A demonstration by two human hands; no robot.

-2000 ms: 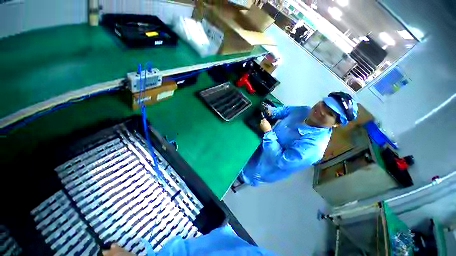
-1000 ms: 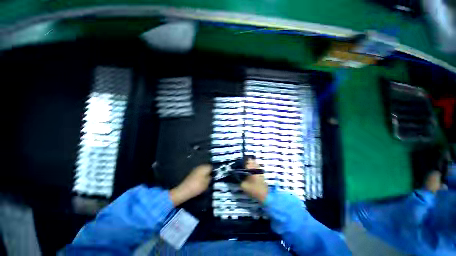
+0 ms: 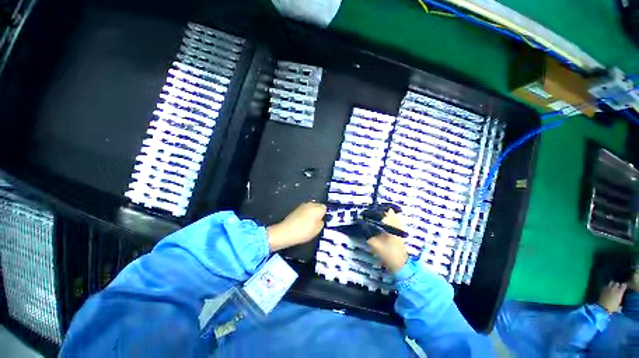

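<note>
Silver-white toothed parts (image 3: 434, 175) lie in tight rows in the right black tray (image 3: 294, 150). My left hand (image 3: 301, 226) holds the left end of one such part (image 3: 345, 215) above the rows. My right hand (image 3: 389, 245) is closed on a black hand tool (image 3: 378, 224), whose front end is at the right side of that part. Whether the tool's jaws touch the part is too small to tell. A short stack of parts (image 3: 294, 94) lies at the right tray's upper left. Small specks lie on that tray's floor.
A left black tray (image 3: 84, 91) holds one column of parts (image 3: 182, 126). More pale parts (image 3: 31, 266) show at lower left. A blue hose (image 3: 518, 140) crosses the right tray's edge. A carton (image 3: 553, 80) and a metal tray (image 3: 611, 196) are on the green bench. Another person's hand (image 3: 613, 295) is at right.
The view has swung from the bench and coworker down to the trays. Both hands now show fully; the left hand and tool stay at a part, which is sharper than one second ago.
</note>
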